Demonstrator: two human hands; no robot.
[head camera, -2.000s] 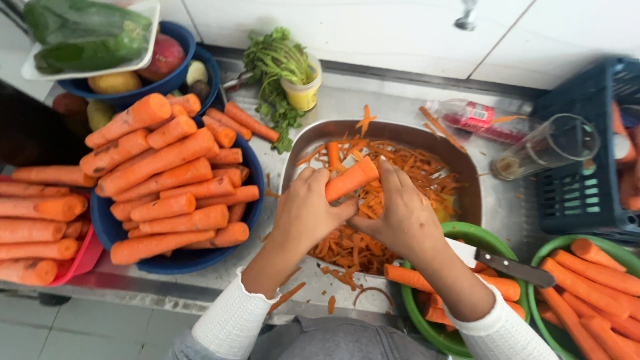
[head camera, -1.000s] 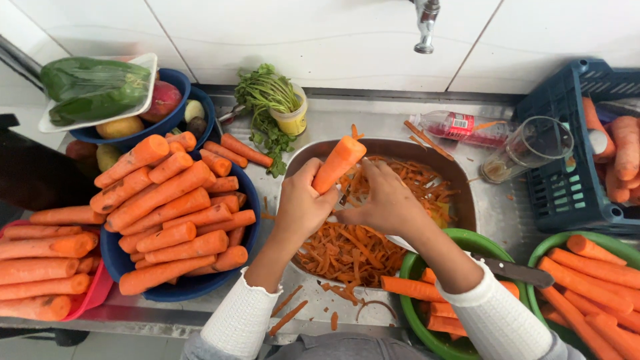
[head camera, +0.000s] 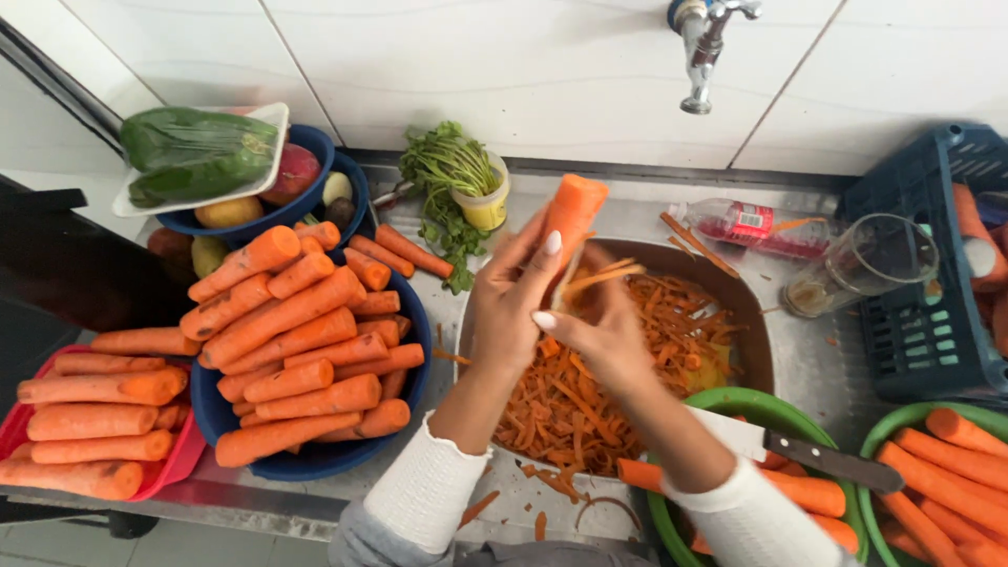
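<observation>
My left hand (head camera: 512, 299) grips a thick carrot (head camera: 576, 206), held tilted with its cut end up. Against the carrot's right side, my right hand (head camera: 602, 323) is closed on a peeler (head camera: 565, 279), mostly hidden by fingers and blurred. Orange strips of peel (head camera: 605, 276) hang at the tool. Both hands are above a metal basin (head camera: 752, 346) holding a heap of carrot peelings (head camera: 583, 413). By my right forearm, a knife (head camera: 827, 461) with a dark handle lies across a green bowl (head camera: 854, 512) of carrots.
At left, a blue bowl (head camera: 421, 346) and a red tray (head camera: 185, 457) are piled with carrots. Behind are wrapped green peppers (head camera: 197, 150) and herbs (head camera: 453, 169) in a yellow cup (head camera: 484, 209). A bottle (head camera: 756, 224), a glass (head camera: 858, 260), a blue crate (head camera: 906, 315) and another green bowl (head camera: 870, 441) stand right.
The carrot has gone from nearly level, two seconds ago, to steeply tilted. My right hand has moved along its side, and peel strips now stick out there. The view has tipped up toward the tap.
</observation>
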